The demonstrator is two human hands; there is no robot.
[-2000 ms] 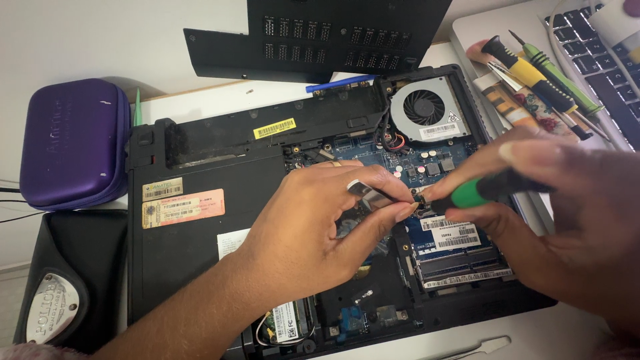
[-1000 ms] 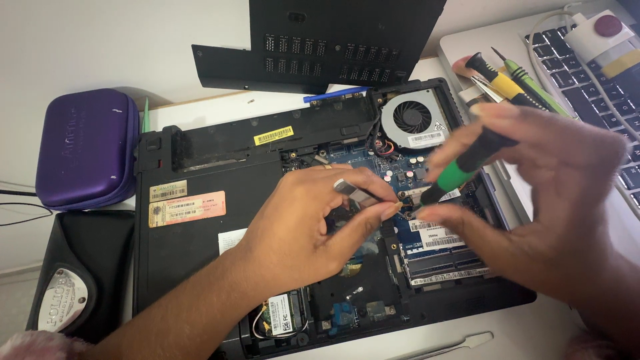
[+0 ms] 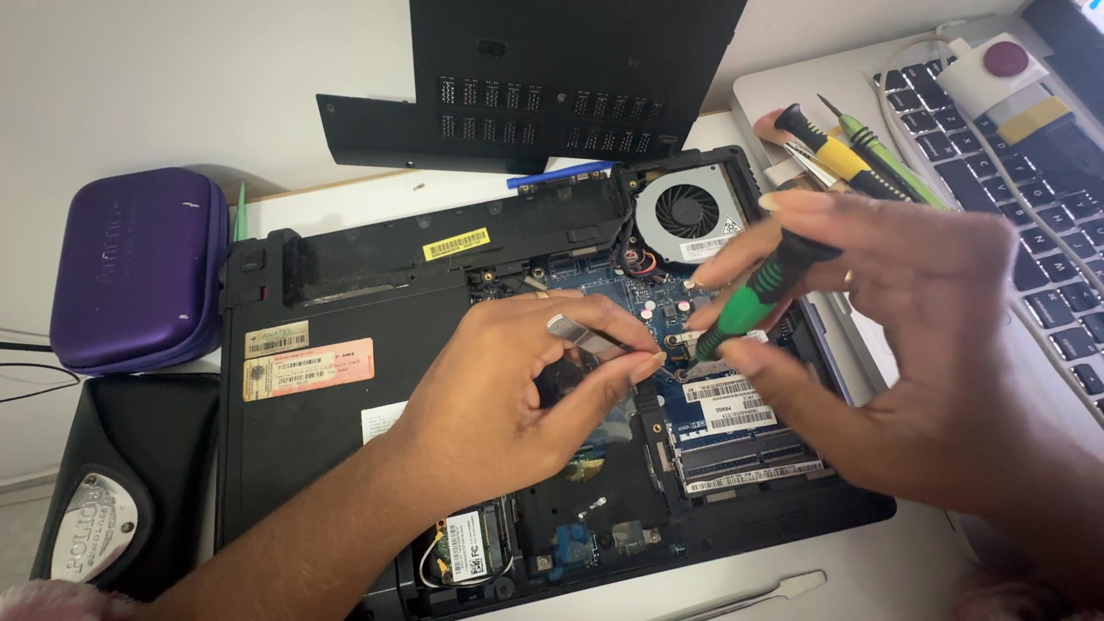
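Observation:
An upturned laptop [image 3: 302,466] lies with its underside open, baring the blue motherboard [image 3: 595,276] and the cooling fan [image 3: 687,210]. My left hand [image 3: 526,379] pinches metal tweezers [image 3: 580,331] between thumb and index finger, their tips over the board near the heatsink bracket [image 3: 690,341]. My right hand [image 3: 871,336] holds a green and black screwdriver [image 3: 749,302], tilted, its lower end at the same bracket. Its tip is too small to make out. The memory slots [image 3: 746,461] lie below the hands, and a small wireless card [image 3: 466,545] sits at the lower left.
The black bottom cover [image 3: 552,78] stands behind the laptop, with a blue pry tool [image 3: 561,174] by its edge. A purple case [image 3: 138,267] and a black pouch [image 3: 164,466] are at left. Another laptop [image 3: 1052,233] bears several tools at right. A metal spatula [image 3: 759,597] lies in front.
My right hand has tipped the screwdriver from nearly level to steeper, with its lower end near the bracket. My left hand keeps its pinch on the tweezers.

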